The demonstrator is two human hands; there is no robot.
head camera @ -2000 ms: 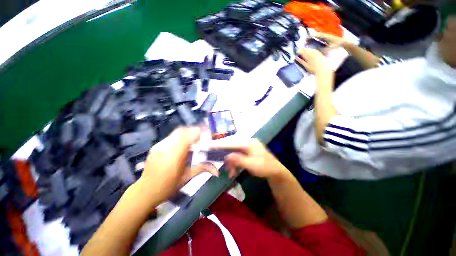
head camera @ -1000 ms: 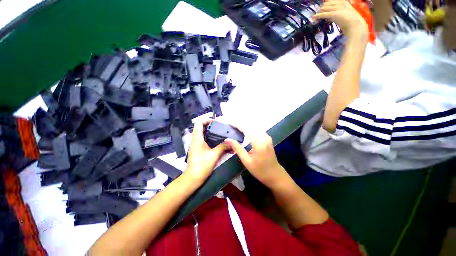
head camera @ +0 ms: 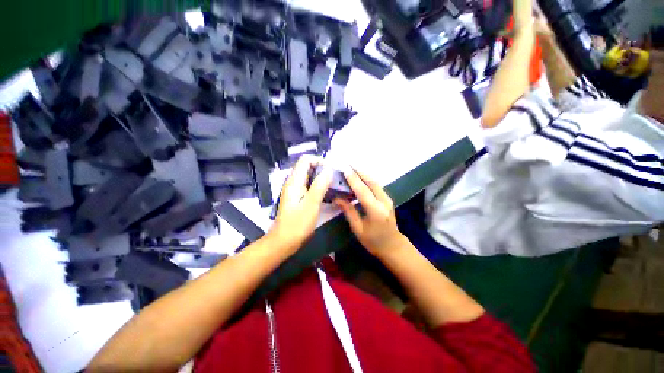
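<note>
My left hand (head camera: 299,206) and my right hand (head camera: 373,215) are together at the front edge of the white worktop. Between them they hold a small black bracket (head camera: 338,183), mostly covered by my fingers. Both thumbs and fingertips are on it. A large loose heap of black brackets (head camera: 189,131) lies to the left and beyond my hands. One bracket (head camera: 239,220) lies apart near the front edge, left of my left wrist.
The worktop has a dark green edge (head camera: 429,173). Black corded units (head camera: 444,33) lie at the back right. A person in a white striped top (head camera: 539,175) sits at the right, arms over the bench, near orange pieces (head camera: 536,62). Orange-edged stacks (head camera: 9,313) stand at far left.
Two seconds ago my hands were apart and blurred; they have since closed together around the bracket. The bracket has turned and is more covered by my fingers. The camera view has shifted.
</note>
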